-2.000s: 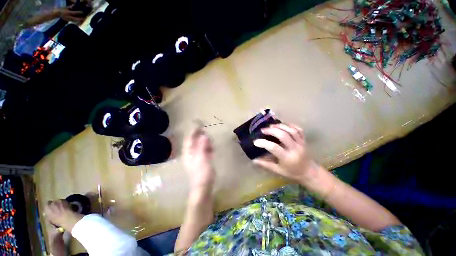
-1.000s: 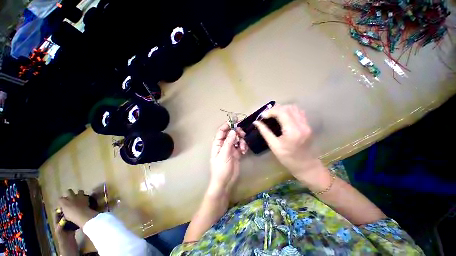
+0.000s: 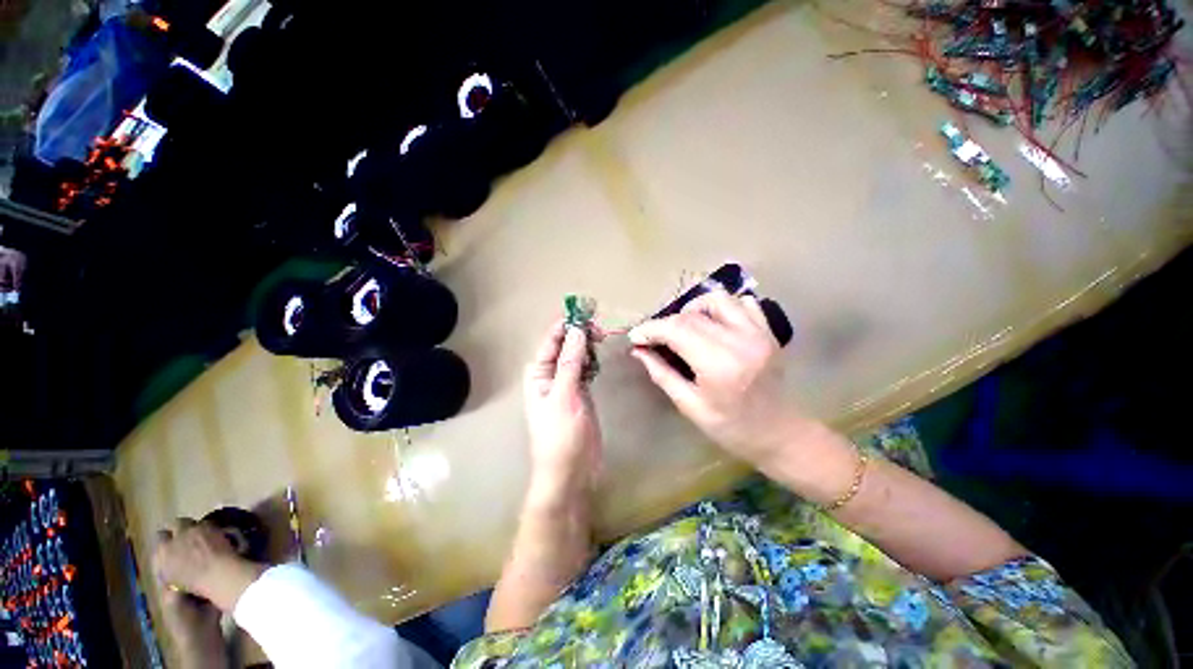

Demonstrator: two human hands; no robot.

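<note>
My left hand (image 3: 563, 392) holds a small green circuit board (image 3: 577, 311) upright between thumb and fingers, left of the housing. My right hand (image 3: 717, 366) pinches the end of a thin reddish lead wire (image 3: 618, 332) that runs toward the board. A black speaker housing (image 3: 777, 320) lies on the table under my right hand, which hides much of it. The plug at the wire end is too small to make out.
Three black housings with white rings (image 3: 416, 382) stand at left, more along the dark far side. A heap of wired boards (image 3: 1047, 59) lies at the far right, with a loose board (image 3: 975, 160) near it. A neighbour's hands and white sleeve (image 3: 314, 627) are at lower left.
My left hand has come to the housing, then moved slightly left with the green board now showing. My right hand has moved from holding the housing to pinching the wire.
</note>
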